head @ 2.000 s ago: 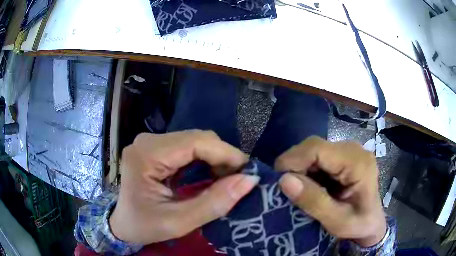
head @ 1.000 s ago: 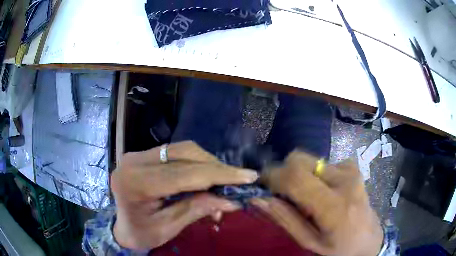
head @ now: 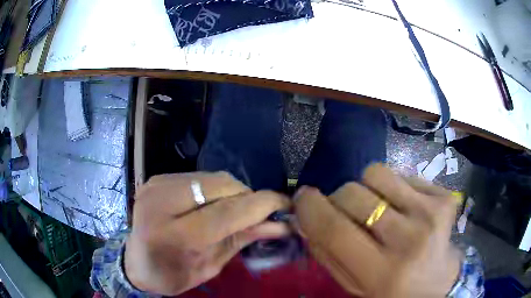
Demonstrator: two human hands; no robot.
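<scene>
My left hand (head: 198, 230) and my right hand (head: 372, 233) meet over my lap, fingertips close together. Between them they pinch a small navy patterned fabric piece (head: 272, 247); most of it is hidden by the fingers and the rest is blurred. Another navy fabric piece (head: 233, 18) with pale letters and a pale stitch line lies on the white table above the hands.
The white table's wooden front edge (head: 192, 74) crosses above my lap. Dark-red-handled snips (head: 498, 75) lie at right. A long dark strip (head: 424, 64) trails over the edge. A wrapped surface (head: 105, 163) and green crate (head: 52, 244) stand at left.
The held fabric piece, broad and patterned side up two seconds ago, is now mostly hidden between the fingers. Both hands have turned, with their backs and rings now showing.
</scene>
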